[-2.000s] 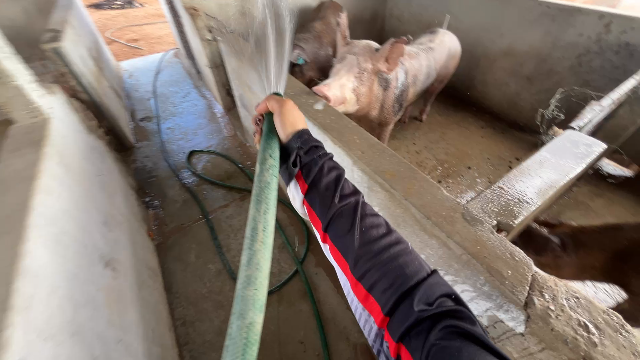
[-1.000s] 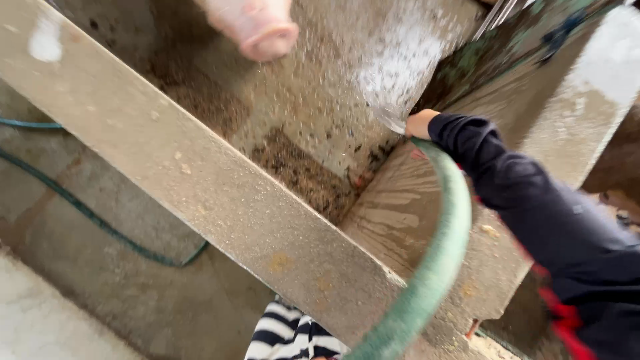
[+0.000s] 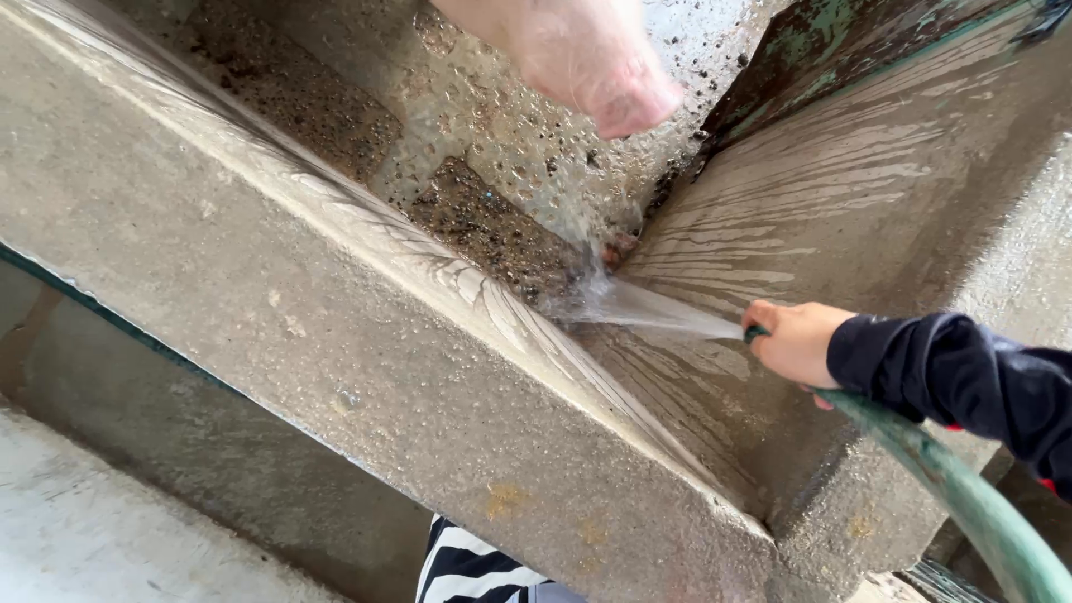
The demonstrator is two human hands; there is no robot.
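Observation:
At the right, my right hand (image 3: 791, 339) is closed around the end of a green hose (image 3: 946, 477), which curves down to the lower right corner. A fan of water (image 3: 662, 311) leaves the hose end toward the left and strikes the pen's inner corner, where wet dark dirt (image 3: 494, 222) lies on the concrete floor (image 3: 502, 109). The snout of a pig (image 3: 636, 100) reaches in from the top, above the spray. My left hand is out of the frame.
A low concrete wall (image 3: 335, 335) runs diagonally across the view and meets another concrete wall (image 3: 837, 218) at the lower right. A rusty green panel (image 3: 821, 59) stands at the upper right. Beyond the long wall, a second green hose (image 3: 126, 322) lies by a passage.
The view has swung from the aisle and pigs down to the pen's corner. My right hand's spray, earlier aimed farther up the floor, now hits the corner between the walls.

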